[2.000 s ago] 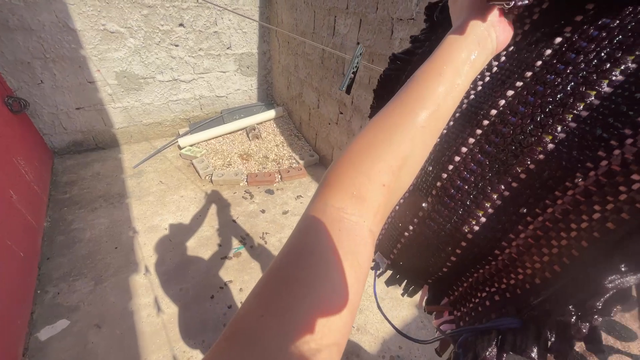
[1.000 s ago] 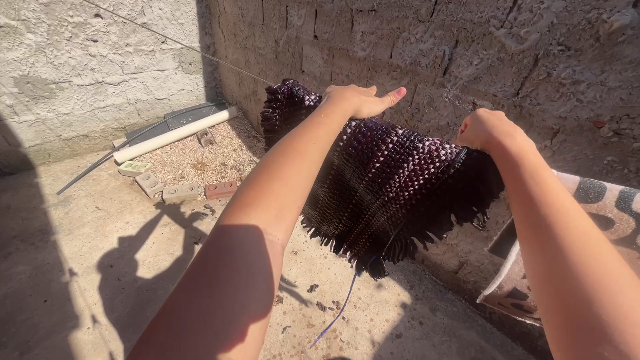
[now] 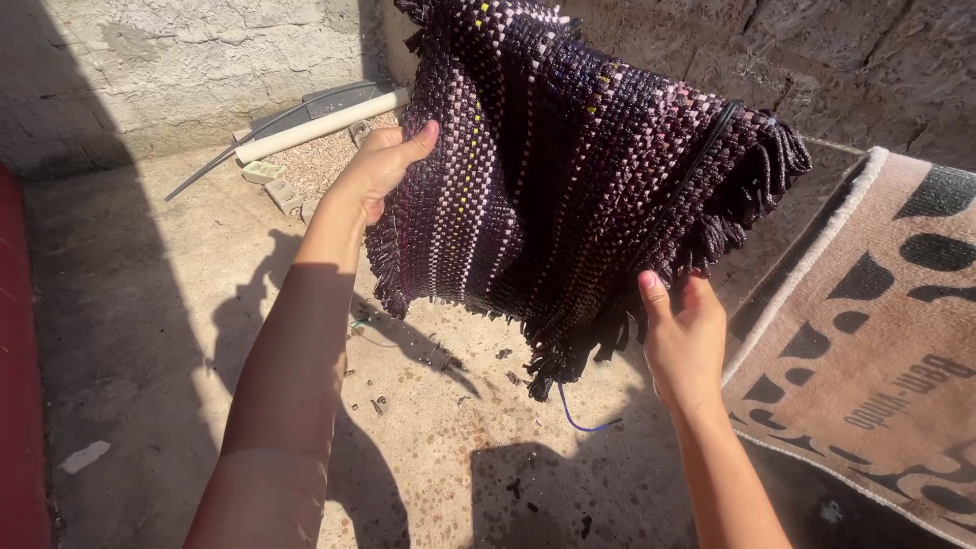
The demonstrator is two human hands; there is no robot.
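Note:
A dark woven fringed rug point(image 3: 534, 175) with pale and yellow flecks hangs in front of me, over a line that shows at its right. My left hand point(image 3: 389, 164) grips its left edge, thumb up and fingers hidden behind the weave. Lower down on the right, my right hand point(image 3: 682, 328) holds the fringed right border between thumb and fingers. A dark cord lies across the rug's right part. From beneath the bottom fringe a thin blue strand point(image 3: 576, 415) dangles.
A beige mat point(image 3: 862, 305) with dark shapes and writing hangs at the right. Rough block walls point(image 3: 213, 61) stand behind. A white pipe point(image 3: 324, 126) lies over gravel edged by blocks point(image 3: 282, 196). Dark bits lie on the concrete floor point(image 3: 427, 473); a red surface point(image 3: 19, 343) borders the left.
A second ago both hands were along the rug's top edge; now they are at its left and right sides, the right one lower. The rug's woven face is spread more widely toward me.

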